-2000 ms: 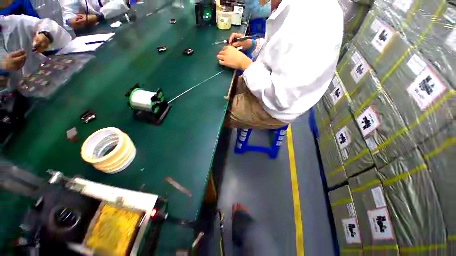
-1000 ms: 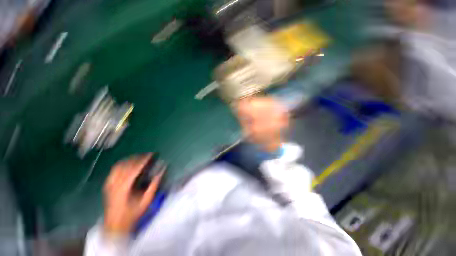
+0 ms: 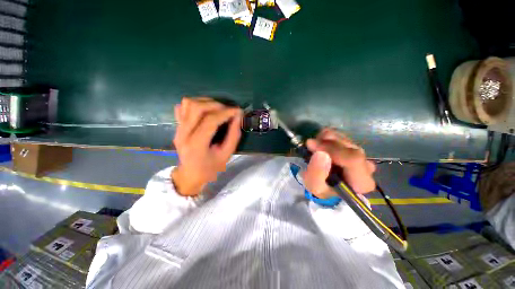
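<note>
A small dark circuit board (image 3: 260, 120) lies near the bench's front edge, with a pale right end. My right hand (image 3: 339, 163), with a blue band at the wrist, grips the soldering iron (image 3: 370, 214); the iron's tip is just above the board's right part, contact unclear. My left hand (image 3: 206, 138) is blurred, thumb and finger pinched at the board's left end. The thin solder wire (image 3: 113, 125) runs from the spool (image 3: 25, 111) at the left edge to this hand; its end at the fingertips is hard to see.
Battery cells (image 3: 264, 28) lie in a loose pile at the top middle. A black brush (image 3: 437, 90) with a pale end lies at the right, beside the round tip cleaner (image 3: 490, 90). A brown carton (image 3: 40, 159) stands below the bench edge at the left. Wrapped cartons (image 3: 59, 245) are at the bottom.
The view has turned from along the bench to the work in front of me. My hands, blurred and apart one second ago, are now close together at the board, the right with the iron.
</note>
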